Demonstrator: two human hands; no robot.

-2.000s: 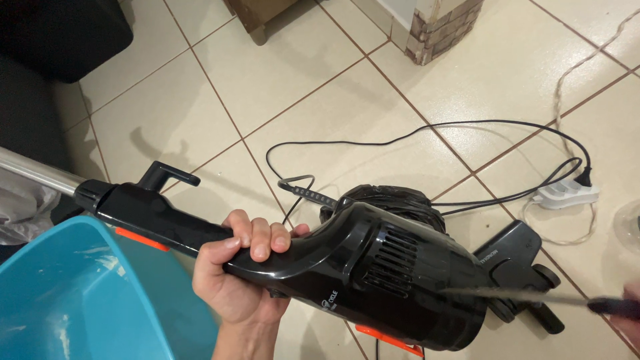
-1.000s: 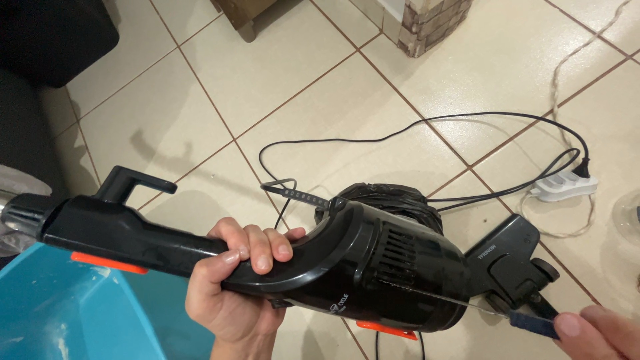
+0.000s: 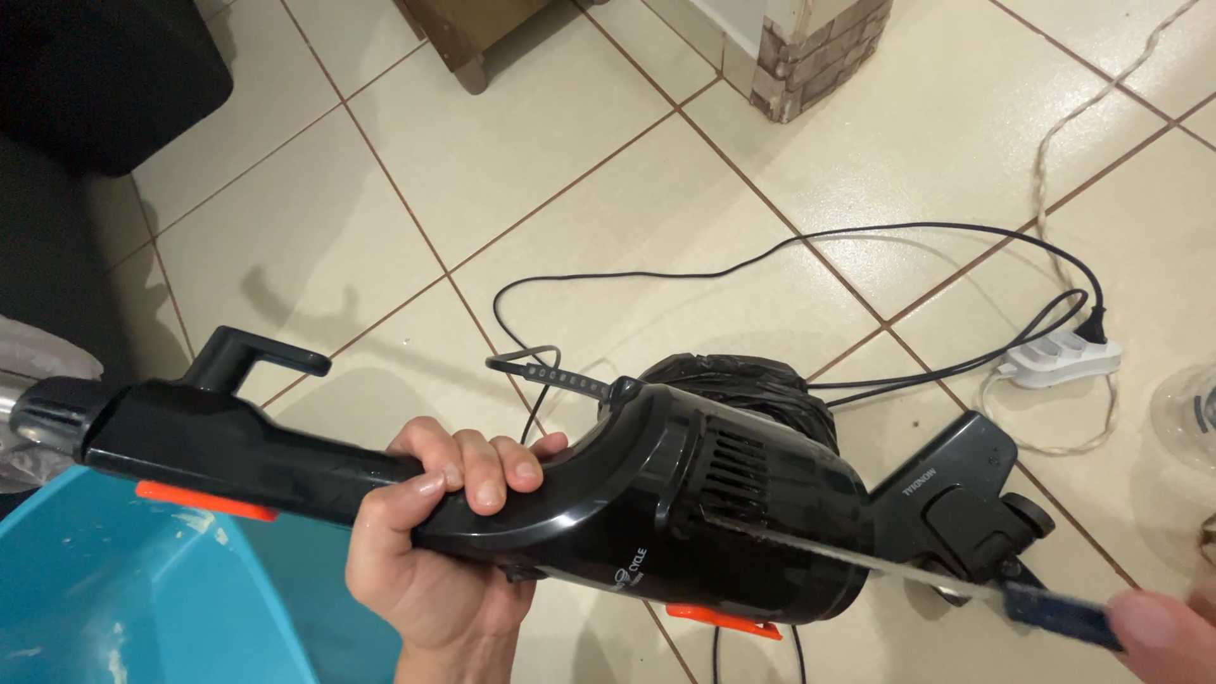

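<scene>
A black Mondial vacuum cleaner body point(image 3: 589, 513) with orange parts lies across the view, joined at the far left to a metal tube point(image 3: 8, 399). My left hand point(image 3: 456, 532) is wrapped around its handle from below. At the right edge my right hand point(image 3: 1164, 632) grips the dark blue handle point(image 3: 1059, 608) of a thin, long tool whose kind I cannot tell. The tool's blurred shaft point(image 3: 855, 556) reaches over the motor housing, its tip by the vent slots point(image 3: 736, 465). A black floor nozzle point(image 3: 950, 503) lies beyond the housing.
A blue plastic tub point(image 3: 142, 589) stands at lower left. A black plastic bag point(image 3: 741, 380) sits behind the housing. The black power cord point(image 3: 655, 275) loops over the tiles to a white power strip point(image 3: 1064, 359). A clear container point(image 3: 1183, 408) is at right, wooden furniture point(image 3: 475, 43) at top.
The tool's tip, low on the housing one second ago, is now up by the vent slots. The vacuum has tilted since the oldest frame, and my left hand has kept its hold.
</scene>
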